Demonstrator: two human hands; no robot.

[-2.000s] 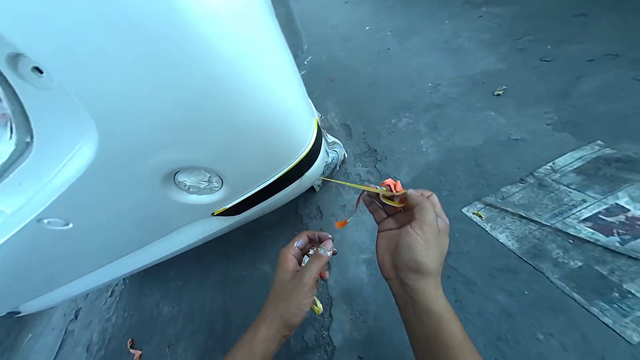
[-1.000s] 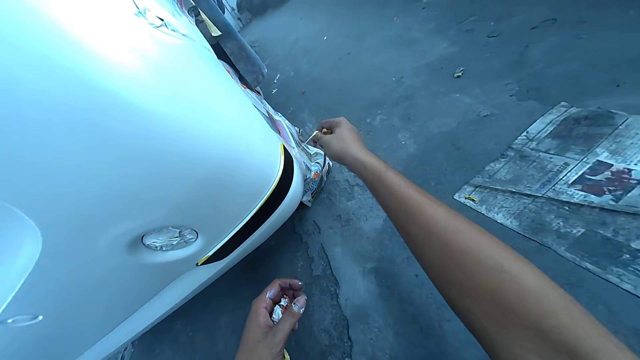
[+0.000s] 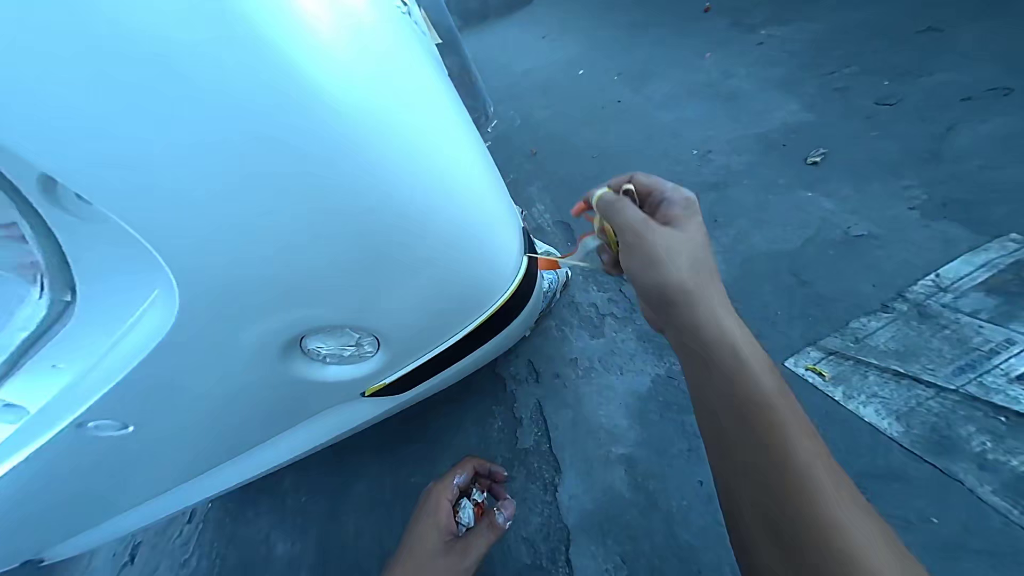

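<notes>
A white painted car bumper fills the left side, with a black trim strip along its lower corner. Yellow masking tape edges the top of the strip. My right hand, right of the corner, grips a bunched length of yellow and orange tape; a thin strand runs from it to the trim's upper end. Below the bumper, my left hand holds a small crumpled wad of whitish and orange scraps between curled fingers. Paint specks mark its fingertips.
Crinkled masking covers a round spot on the bumper. Wrapped masking material sticks out behind the corner. A stained flat sheet lies on the rough concrete floor at right, with a yellow tape scrap on it.
My right hand has moved back from the bumper's rear corner, where it was a second ago. A strand of tape now stretches from it. My left hand keeps the wad.
</notes>
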